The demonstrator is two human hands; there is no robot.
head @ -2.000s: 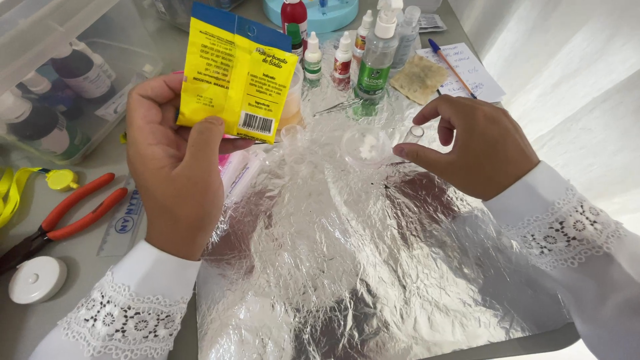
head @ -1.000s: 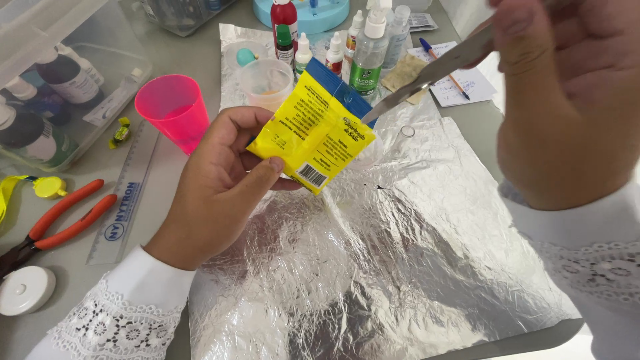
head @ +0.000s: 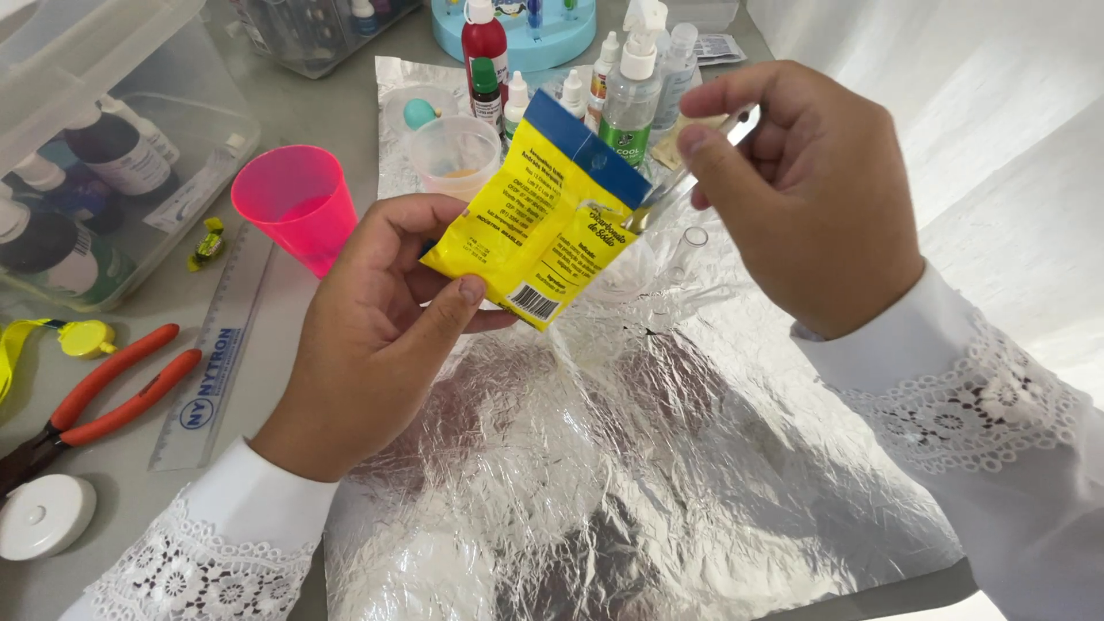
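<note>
My left hand (head: pixel 379 336) grips a yellow and blue packet of baking soda (head: pixel 535 224) by its lower left corner, thumb on the printed face. In my right hand (head: pixel 802 190) is a slim metal utensil (head: pixel 686 185), pinched between thumb and fingers; its lower end meets the packet's right side near the blue band, and whether it enters a slit there is hard to tell. Below the utensil a small clear glass tube (head: pixel 686 250) stands or leans over the foil. Behind the packet sits a translucent plastic cup (head: pixel 455 155). Aluminium foil (head: pixel 552 483) lies beneath both hands.
At left are a bright pink cup (head: pixel 297 203), a clear ruler (head: pixel 211 371), orange-handled pliers (head: pixel 125 405), a round white lid (head: pixel 43 517) and a clear plastic bin (head: pixel 172 233) of bottles. Several bottles, including a spray bottle (head: pixel 630 103) and a red one (head: pixel 485 52), stand behind the packet.
My right hand was low over the foil beside the glass tube, then came up with the metal utensil; its end is now lower on the packet's right side. The left hand has kept hold of the packet.
</note>
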